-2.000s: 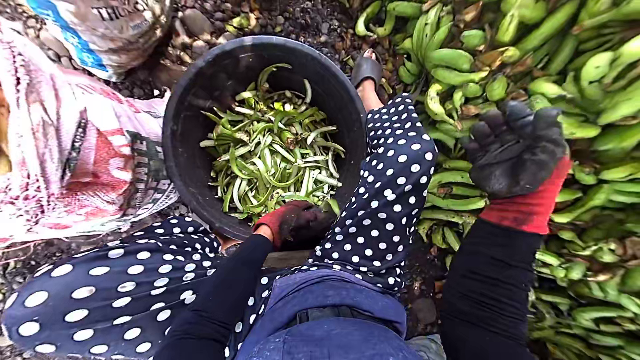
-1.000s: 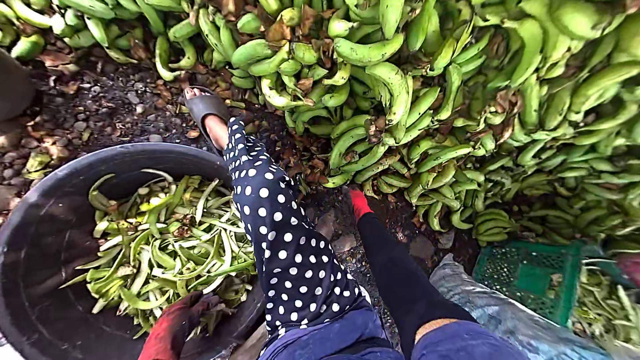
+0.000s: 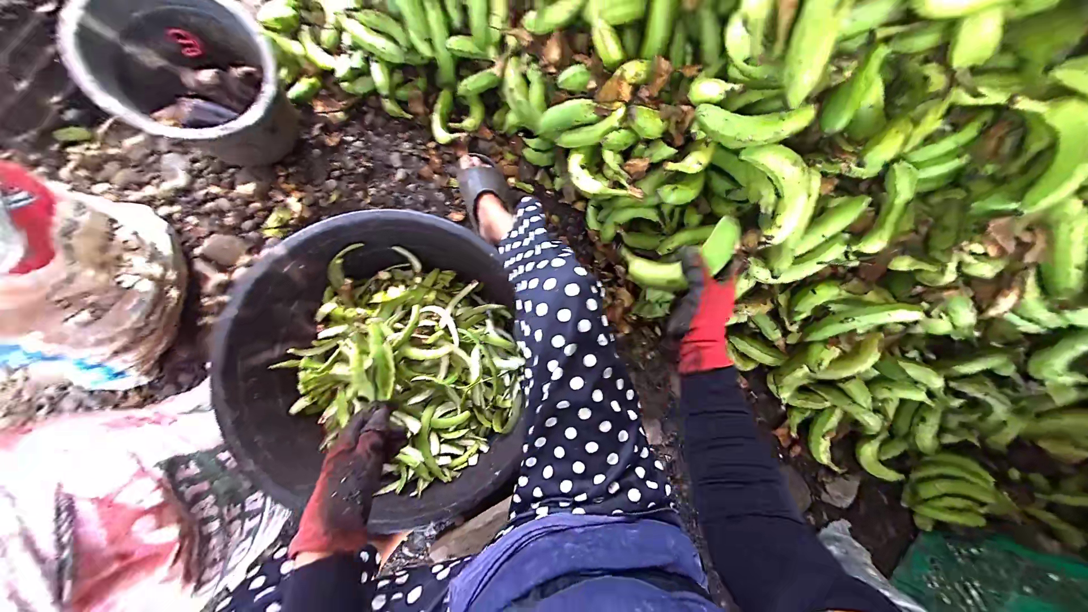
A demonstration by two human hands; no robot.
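Observation:
My left hand (image 3: 353,476), in a red and black work glove, is over the near side of a black plastic tub (image 3: 242,399). Its fingers meet a green piece of peel or fruit (image 3: 380,361) above the heap of green peels (image 3: 442,340); whether they grip it is hard to tell. My right hand (image 3: 704,314), in a matching glove, is at the edge of a large pile of green bananas (image 3: 816,246). Its fingers are closed around a green banana (image 3: 721,245) of that pile. Another banana (image 3: 653,270) lies beside the fingers on the left.
A grey bucket (image 3: 272,127) with dark things inside stands at the upper left. Filled woven sacks (image 3: 110,280) lie along the left side. My leg in polka-dot cloth (image 3: 569,365) is between tub and pile. Green plastic (image 3: 977,574) shows at the lower right, over stony ground.
My right hand, open and raised two seconds ago and with only a red cuff clearly visible one second ago, is now on a banana at the pile. The view has swung about.

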